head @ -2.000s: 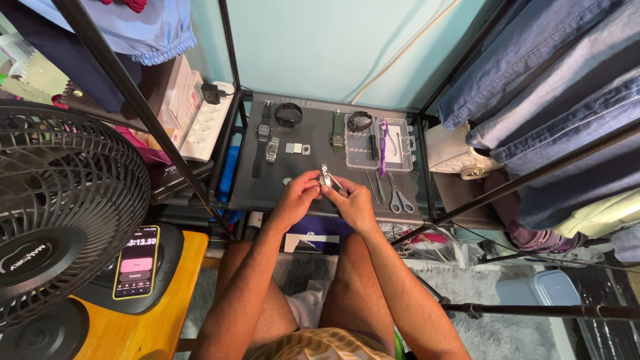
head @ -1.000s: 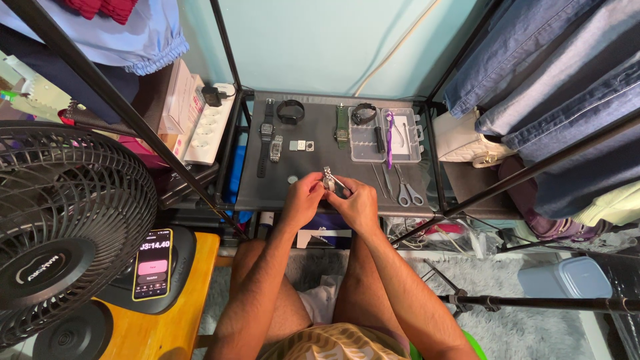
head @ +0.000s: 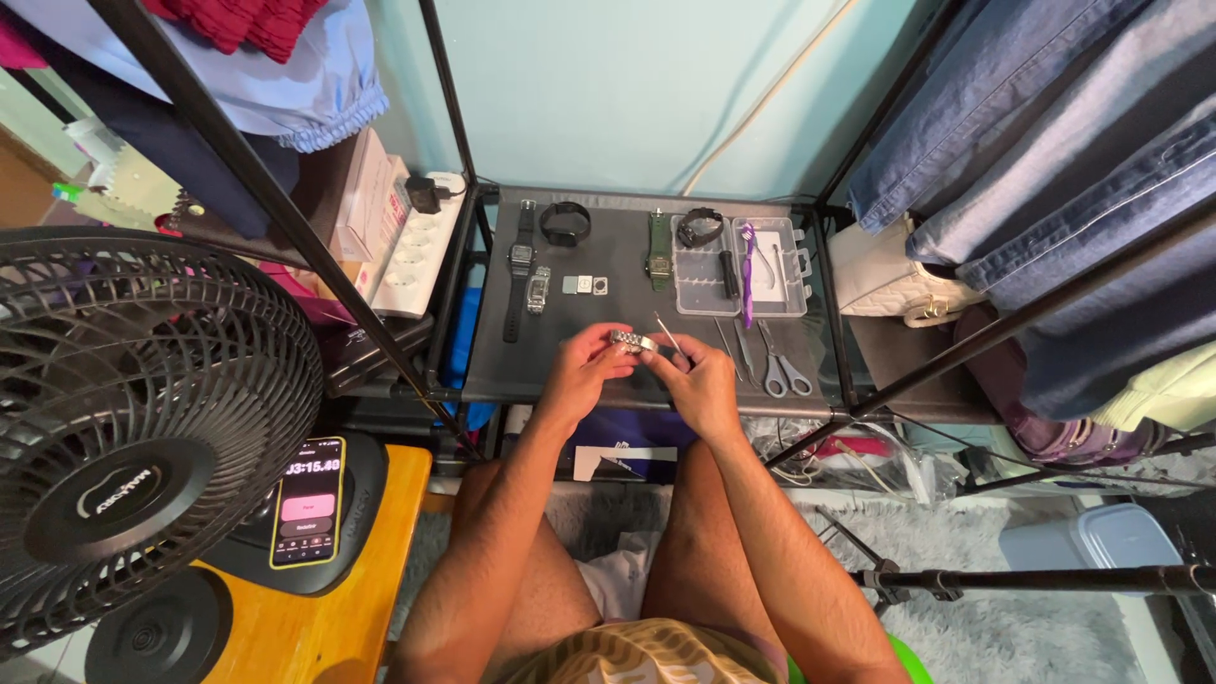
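My left hand [head: 581, 372] grips a silver metal watch bracelet [head: 629, 340] above the near edge of the dark fabric shelf. The fingertips of my right hand [head: 698, 375] touch the bracelet's right end, and a thin metal tool [head: 669, 331] points up from between those fingers. Beyond my hands lie a black digital watch [head: 521, 261], a silver watch case [head: 539, 289], small square parts [head: 584, 285] and a green-strapped watch [head: 659, 252]. Scissors [head: 785, 366] and tweezers [head: 744, 350] are at the right. A clear plastic case [head: 706, 285] holds a purple toothbrush [head: 749, 275] and a black-handled tool [head: 729, 274].
Black rack poles [head: 926, 356] frame the shelf on both sides. A black fan [head: 142, 456] stands at the left by a phone [head: 307, 503] on a wooden surface [head: 380, 541]. Jeans [head: 1045, 161] hang at the right above a cream quilted bag [head: 893, 271].
The thin metal tool now stands out above my right hand. Both hands stay together around the silver bracelet, which is turned more sideways than before.
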